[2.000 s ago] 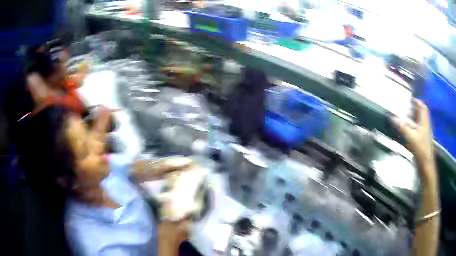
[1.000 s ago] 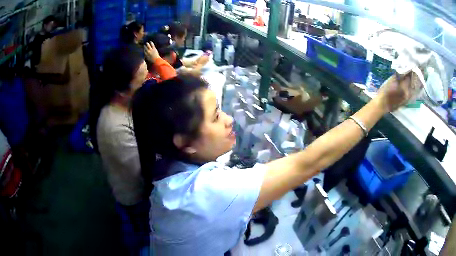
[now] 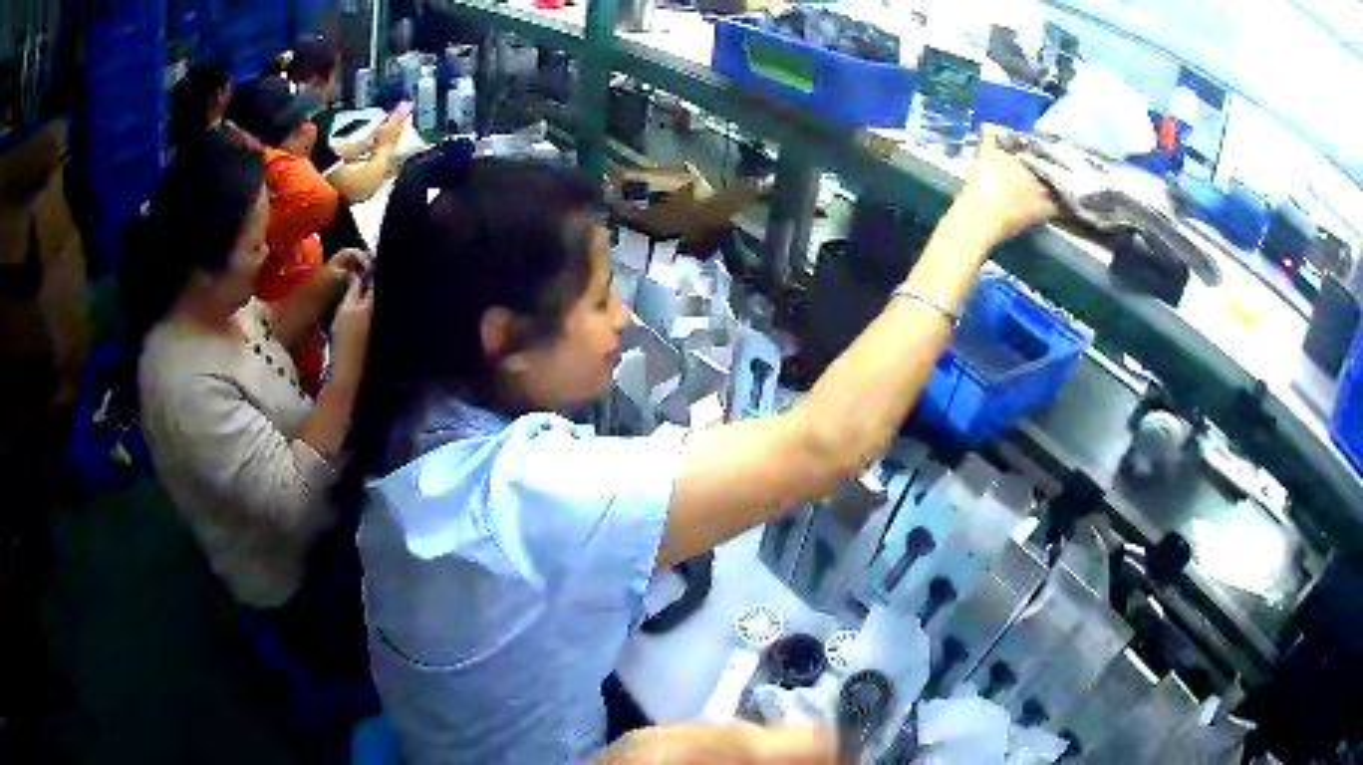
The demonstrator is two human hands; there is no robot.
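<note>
A blurred forearm and hand, which look like my left hand (image 3: 733, 743), reach in at the bottom edge. The fingers are cut off or smeared beside the pile, so I cannot tell what they hold. My right hand is out of the picture. Units with round dark or white spoked heads (image 3: 864, 697) lie in front of me, some under thin milky bags (image 3: 957, 723). Tall pale boxes with dark product pictures (image 3: 915, 556) stand in rows behind them.
A person in light blue (image 3: 501, 568) sits close at left, one arm raised across the view, holding a crumpled item (image 3: 1114, 194) at the green-edged shelf (image 3: 837, 142). A blue bin (image 3: 994, 366) sits beneath the shelf. More workers sit farther left.
The view has swung right, and the neighbour appears farther left, still with an arm raised. A blurred hand now shows at the bottom; the arm sliver at the right edge is gone.
</note>
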